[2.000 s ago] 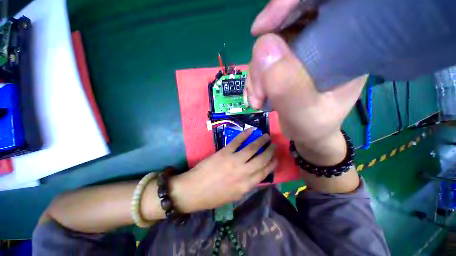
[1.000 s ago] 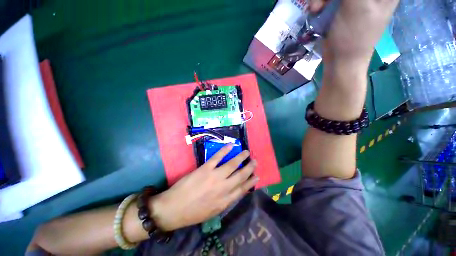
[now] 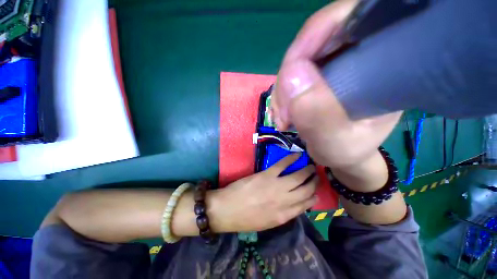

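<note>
The unit lies on a red sheet (image 3: 237, 120) in front of me. Its black housing (image 3: 260, 117) holds a blue battery pack (image 3: 274, 157). Only the left edge of the green circuit board (image 3: 267, 113) shows; my right hand hides the rest and the display. A connector cable (image 3: 275, 137) with a white plug lies between board and battery. My left hand (image 3: 264, 199) rests with spread fingers on the battery pack and housing. My right hand (image 3: 321, 103) grips the large grey electric screwdriver (image 3: 414, 60) over the board; its tip is hidden.
At the left, another unit with a blue battery pack (image 3: 17, 101) sits on white sheets (image 3: 90, 92), with red sheet edges beside them. A blue cord (image 3: 417, 150) and dark cables hang at the right. Yellow-black tape (image 3: 430, 186) marks the bench edge. A wire rack stands lower right.
My right hand has come back from the white box at the upper right to over the board with the screwdriver. My left hand stays on the battery pack. The view has shifted.
</note>
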